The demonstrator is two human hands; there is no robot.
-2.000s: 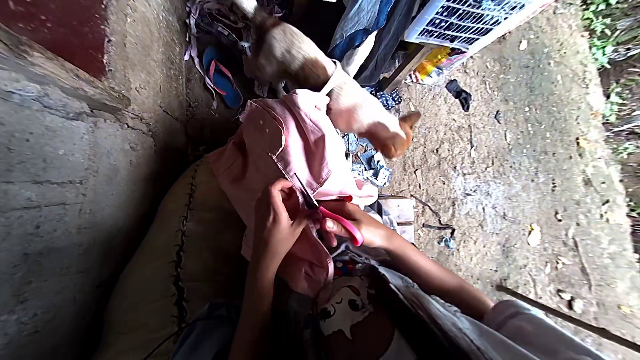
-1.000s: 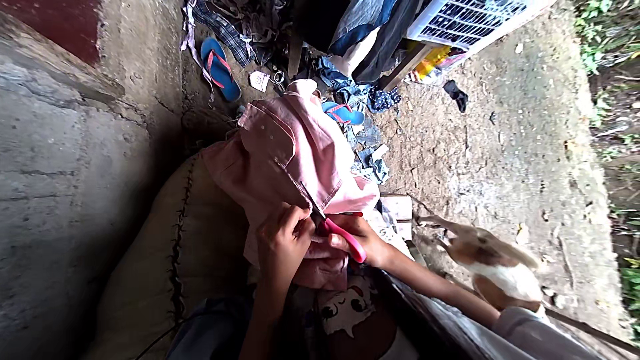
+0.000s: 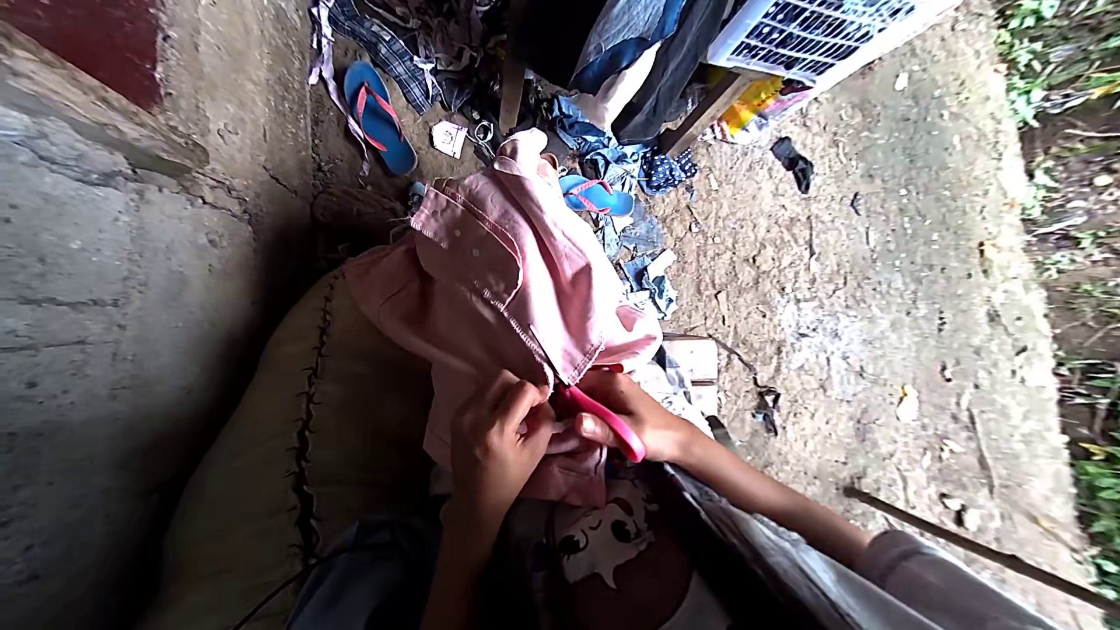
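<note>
A pink cloth garment (image 3: 525, 262) with stitched seams lies bunched over my lap and a stuffed sack. My left hand (image 3: 503, 429) pinches the garment's fabric near a seam edge. Close on its right, my right hand (image 3: 634, 416) grips pink-handled scissors (image 3: 612, 426). The scissor blades point up into the cloth along the seam and are mostly hidden by it, so how far apart they are cannot be told.
The stuffed sack (image 3: 236, 472) rests by a concrete wall (image 3: 96, 306) at left. Blue flip-flops (image 3: 379, 118), denim scraps (image 3: 647, 236) and a white plastic crate (image 3: 809, 39) are ahead. A stick (image 3: 971, 547) lies on the dirt ground at right.
A brown and white dog, first beside the garment and then at the lower right, is out of view. Both hands stay at the cloth, with the scissors still in my right hand.
</note>
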